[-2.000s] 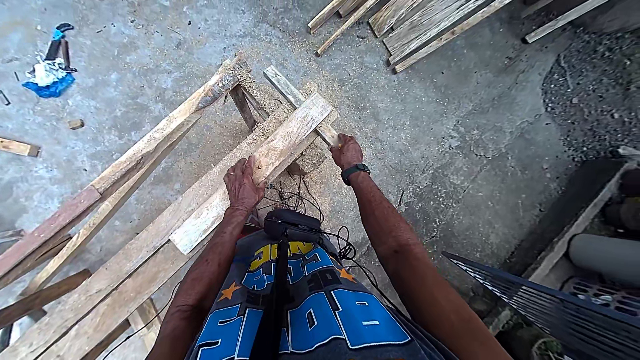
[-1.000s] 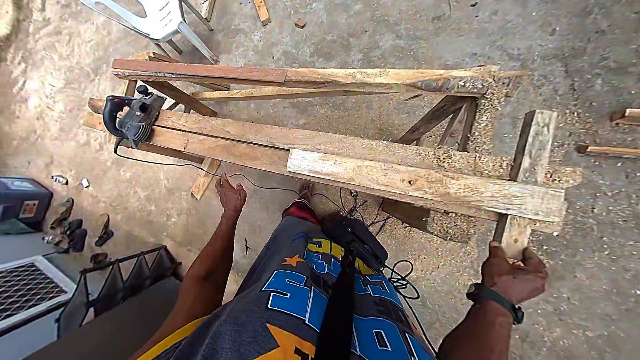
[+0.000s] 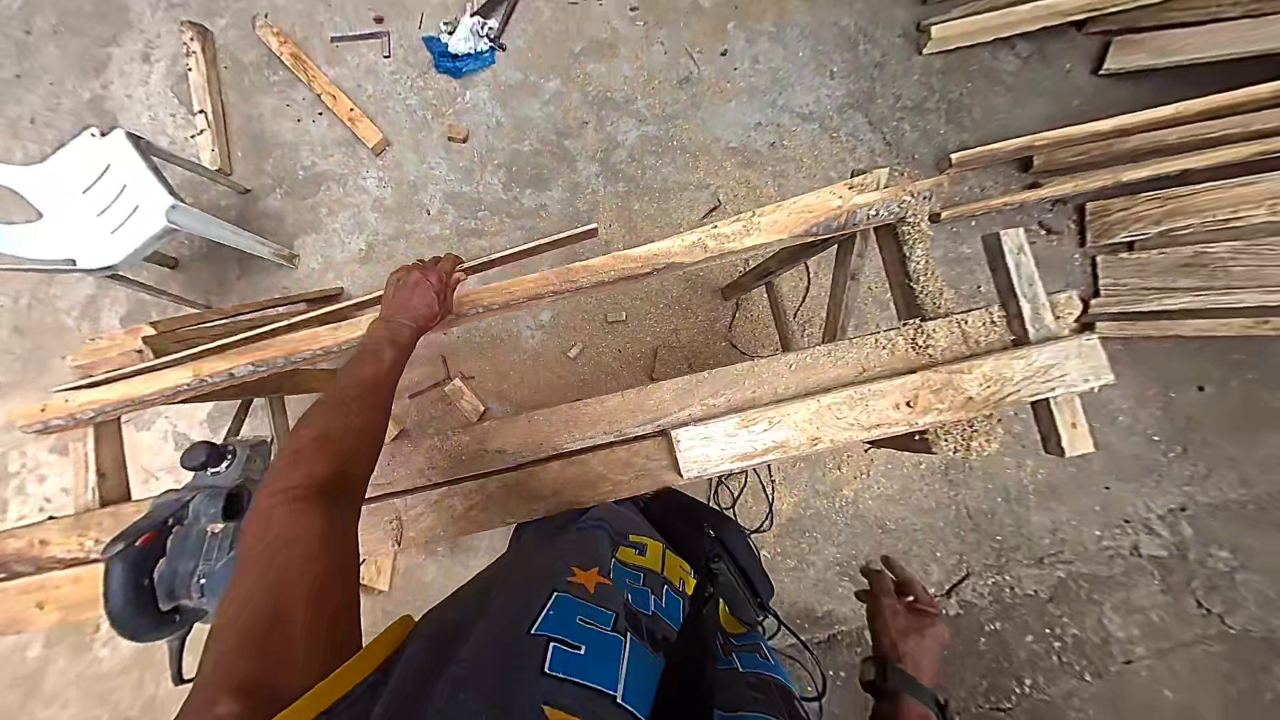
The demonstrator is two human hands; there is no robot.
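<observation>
Across the far beam of the wooden trestle, my left hand [image 3: 422, 292] is closed around a thin wooden strip [image 3: 530, 248] lying along that beam [image 3: 640, 258]. My right hand [image 3: 905, 610] hangs over the floor at the lower right, fingers apart, holding nothing. A short pale board [image 3: 890, 400] lies on the near planks [image 3: 560, 425], its right end over a wooden crosspiece [image 3: 1030, 290]. A corded power planer [image 3: 185, 545] rests on the near planks at the left, partly behind my left forearm.
A white plastic chair [image 3: 85, 205] stands at the far left. Stacked boards [image 3: 1180, 215] lie at the right. Loose wood pieces [image 3: 320, 85], a blue and white cloth [image 3: 460, 55] and sawdust are on the concrete floor. A black cable [image 3: 745, 500] lies near my body.
My left hand has reached across the trestle and taken hold of the thin strip. My right hand has let go of the crosspiece and moved off it. The view has shifted.
</observation>
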